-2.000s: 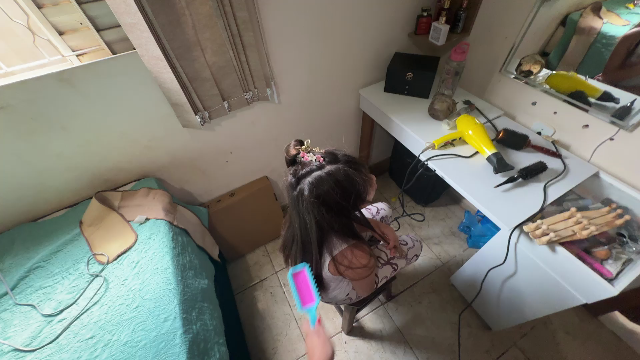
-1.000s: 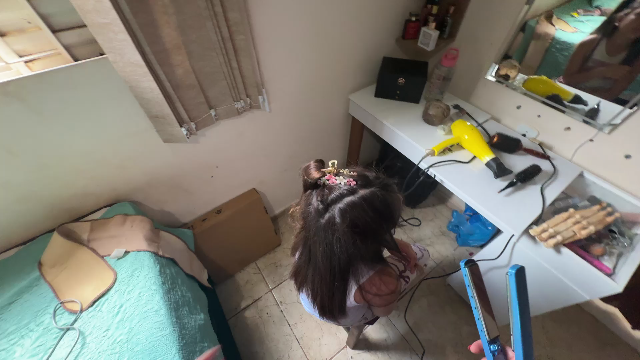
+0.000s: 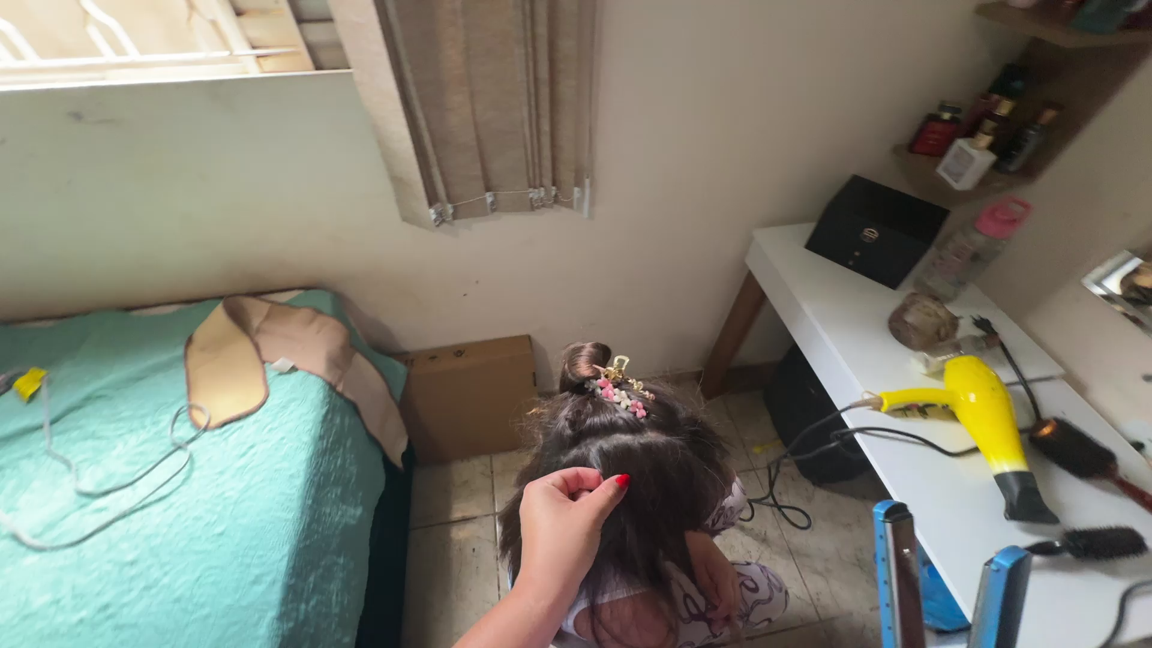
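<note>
A seated person with long dark hair (image 3: 661,459) is seen from above and behind, part of the hair twisted up in a floral hair clip (image 3: 623,392). My left hand (image 3: 565,522), with red nail polish, pinches a lock of that hair at the back of the head between thumb and fingers. At the lower right stand the two parted plates of a blue hair straightener (image 3: 900,576); the hand on it is below the frame.
On the white dressing table (image 3: 810,279) lie a yellow hair dryer (image 3: 985,405), a round brush (image 3: 1102,543), another brush (image 3: 1075,447), a bottle and a black box (image 3: 876,229). A bed (image 3: 225,513) with a cable stands left, a cardboard box (image 3: 468,396) by the wall. Cords hang beside the table.
Two seconds ago a blue and pink brush was held behind the hair; it is out of view now. The straightener has come into view, and my left hand has reached up to the hair.
</note>
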